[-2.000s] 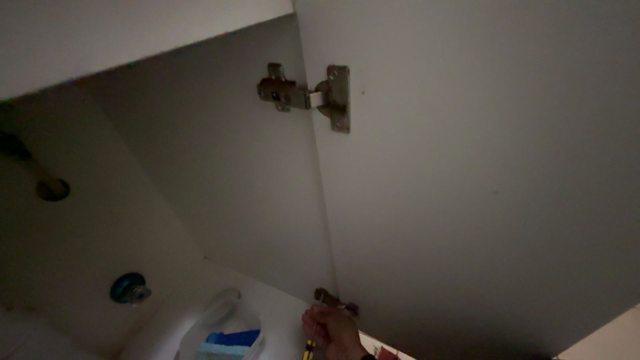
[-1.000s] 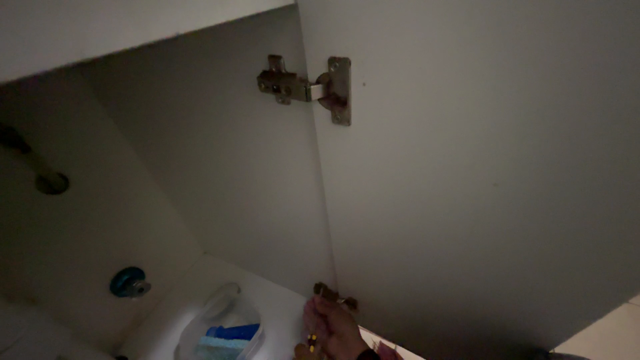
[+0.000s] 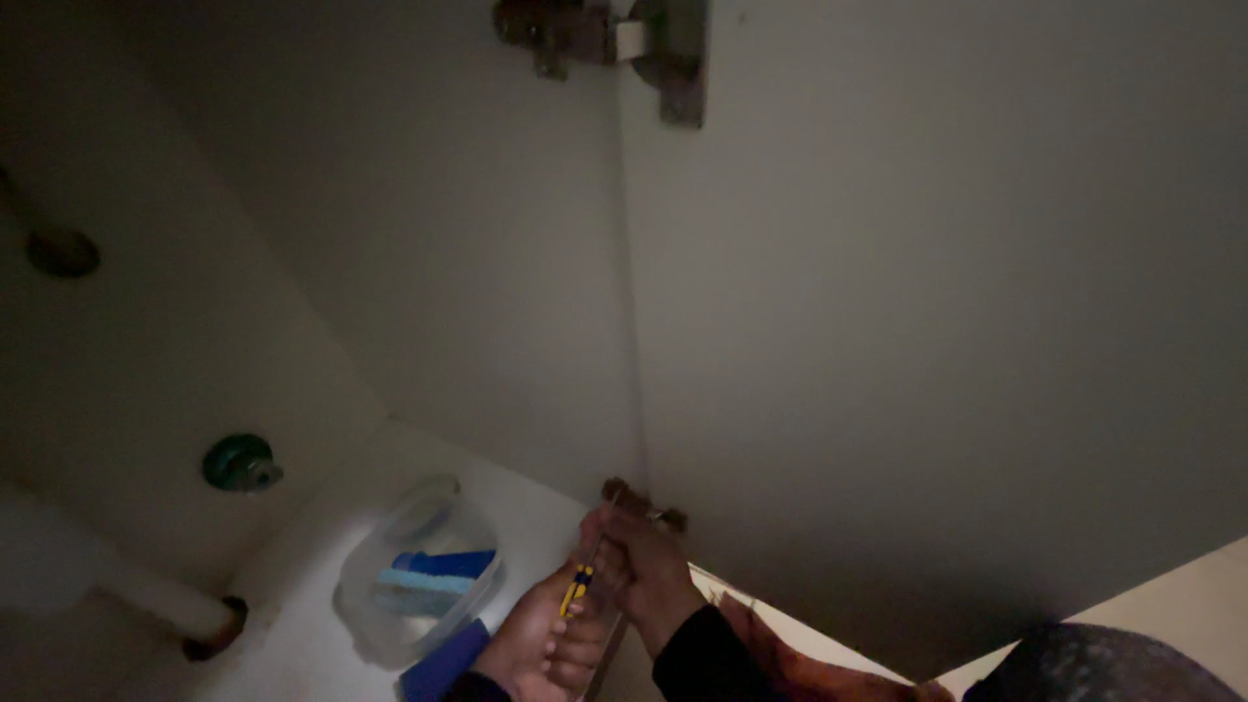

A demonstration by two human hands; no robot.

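At the bottom centre, my left hand (image 3: 551, 639) is closed around the yellow and black handle of a screwdriver (image 3: 577, 589). The fingers of my right hand (image 3: 648, 565) pinch around the screwdriver's shaft close to its tip, just below the lower cabinet hinge (image 3: 643, 504). The tip points up at that hinge, but its exact contact is too dark to tell. An upper metal cabinet hinge (image 3: 614, 39) joins the side panel to the open white cabinet door (image 3: 926, 292).
A clear plastic tub (image 3: 419, 575) with blue items stands on the cabinet floor, left of my hands. Beside it lies a dark blue object (image 3: 444, 663). A white pipe (image 3: 156, 595) and a green-rimmed fitting (image 3: 242, 463) are farther left. Dark rounded thing (image 3: 1102, 668) at lower right.
The view has shifted lower and closer. My left hand, barely in view earlier, now shows plainly on the screwdriver handle. My right hand has stayed by the lower hinge.
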